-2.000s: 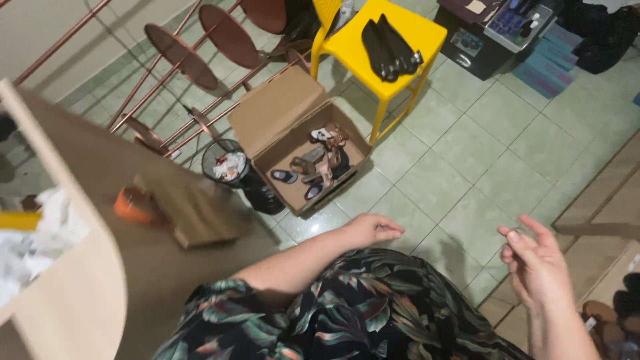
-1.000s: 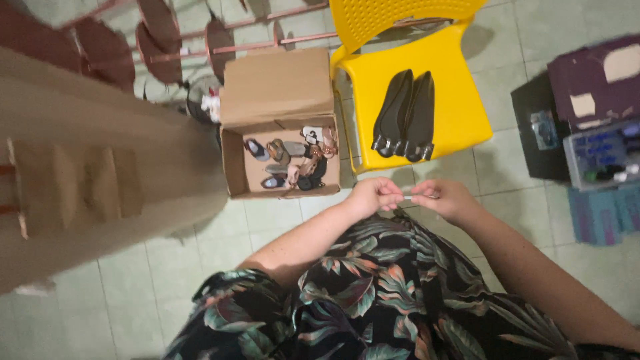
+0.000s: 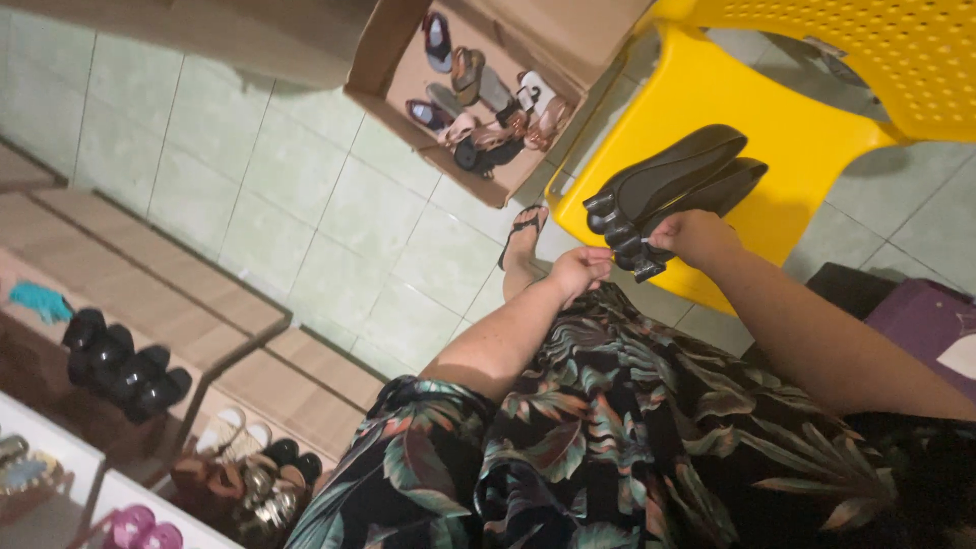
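Black flat shoes with bows lie side by side on the seat of a yellow plastic chair. My right hand is at the bow end of the shoes, thumb and finger pinching a small whitish thing too small to name. Just left of the bows is my left hand, its fingertips together near the shoe edge; whether it holds something cannot be told. Beside the chair, an open cardboard box contains several sandals and small shoes.
Wooden shelving at the lower left bears black shoes, sandals and pink footwear. A purple box is at the right. My foot in a flip-flop rests on the tiled floor between box and chair.
My hands, apart two seconds ago and together in front of me one second ago, are now at the bows of the black shoes. The view has turned strongly.
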